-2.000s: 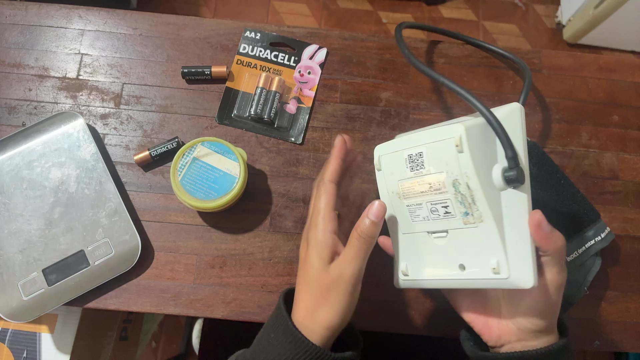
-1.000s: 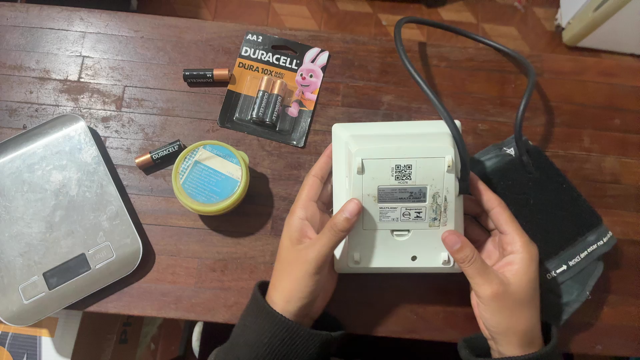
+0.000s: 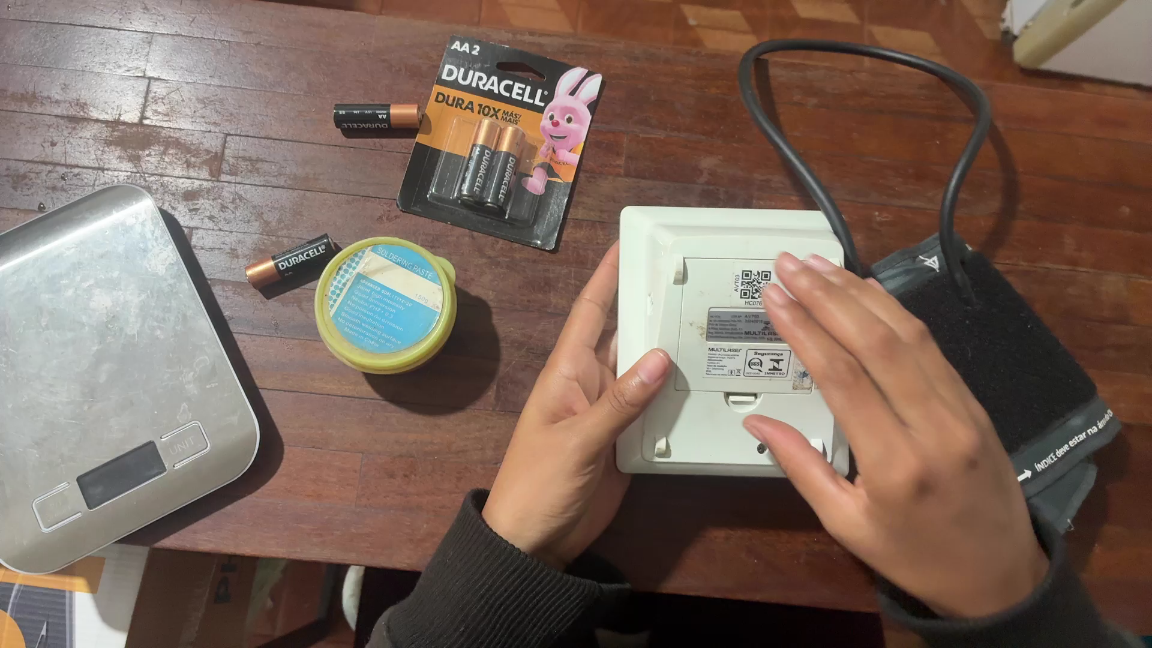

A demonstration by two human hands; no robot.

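A white blood pressure monitor (image 3: pixel 648 342) is held underside up, showing its labelled battery cover (image 3: pixel 702 369) with a small latch. Its left edge rests in my left hand (image 3: pixel 576 423), thumb on the back and fingers beneath. My right hand (image 3: pixel 891 432) lies over the right part of the back, fingertips near the printed code and thumb just below the latch; whether it grips is unclear. A black rubber tube (image 3: pixel 976 90) loops from the monitor to a black arm cuff (image 3: pixel 999 333) at the right.
Two loose AA batteries (image 3: pixel 373 117) (image 3: pixel 290 263) lie left of a Duracell blister pack (image 3: pixel 423 193) holding two more. A yellow-rimmed soldering paste tub (image 3: pixel 385 304) stands near the middle. A steel digital kitchen scale (image 3: pixel 117 333) is at the left, on the wooden table (image 3: pixel 360 504).
The monitor was tilted and backed by my right hand at first, with my left hand apart from it. Both hands then held its sides; now my right hand has moved over its back.
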